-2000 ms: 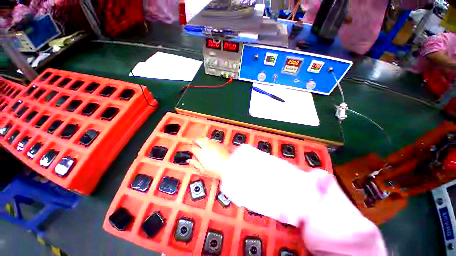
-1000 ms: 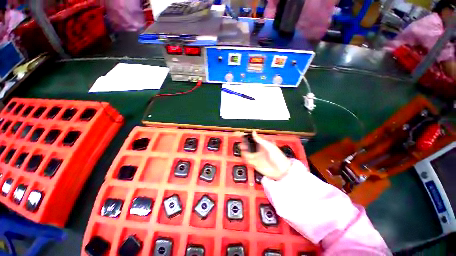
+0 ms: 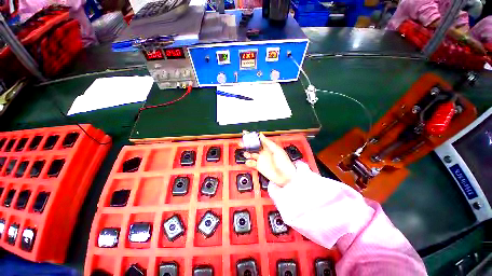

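My right hand (image 3: 272, 161), in a pink sleeve, holds a small square watch body (image 3: 251, 141) between thumb and fingers above the back rows of the red tray (image 3: 151, 188). The held unit's upper face looks pale and shiny. In the tray, units on the left show dark glossy faces; those in the middle and right show grey faces with round centres. Two pockets in the second column are empty. My left hand is not in view. The orange fixture (image 3: 345, 161) with a red grip lies to the right.
The blue test box (image 3: 202, 70) and power supply (image 3: 170, 75) stand behind the tray. A pen (image 3: 234, 95) lies on a white paper sheet (image 3: 259, 110). A white cable connector (image 3: 311, 94) hangs near the box. A second red tray (image 3: 81, 178) is at left, a display monitor (image 3: 475, 172) at right.
My right hand has lifted a unit from the tray's second column and moved right. The unit now shows a pale, shiny face. The view has shifted right.
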